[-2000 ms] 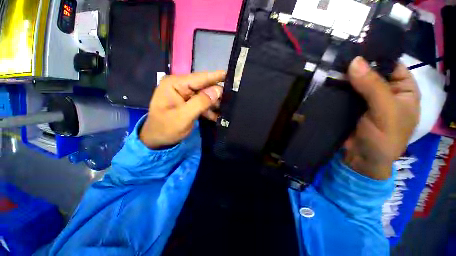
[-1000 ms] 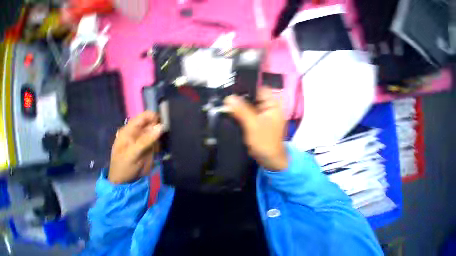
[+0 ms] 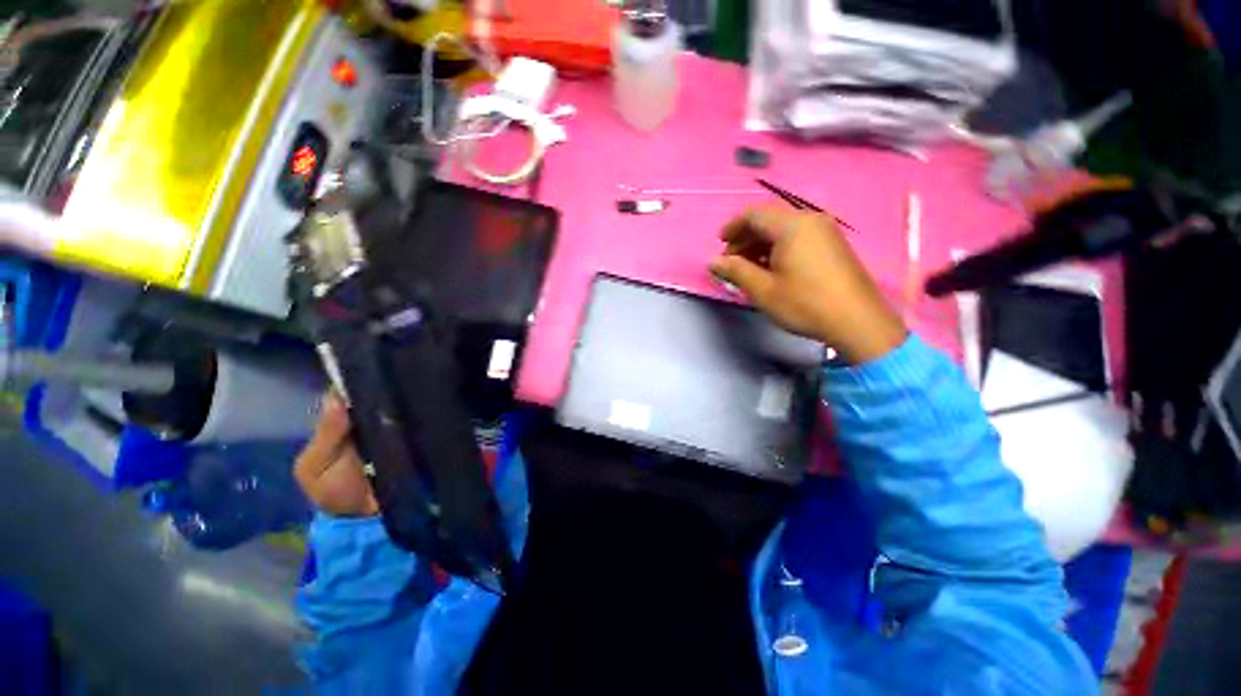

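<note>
The opened tablet point(image 3: 422, 408) is held up at the left, tilted steeply, its black inside partly facing me. My left hand point(image 3: 335, 460) grips its left edge; the fingers behind it are hidden. My right hand point(image 3: 796, 272) is above the top right of a grey panel point(image 3: 667, 374), fingers bent with the tips near each other; whether they hold something small cannot be told. The grey panel lies on the pink mat with pale labels on it. Dark tweezers point(image 3: 803, 203) lie just beyond my right hand.
A closed black tablet point(image 3: 510, 258) lies behind the opened one. A yellow-topped machine point(image 3: 191, 136) is at left. A small connector point(image 3: 642, 207), white cable point(image 3: 510, 136) and bottle point(image 3: 647, 75) are at the back. A thick black-handled tool point(image 3: 1034, 238) and white sheet point(image 3: 1055, 456) are at right.
The opened tablet has moved left and tilted, uncovering the grey panel. My right hand has let go of it and moved right, over the mat. The view has shifted.
</note>
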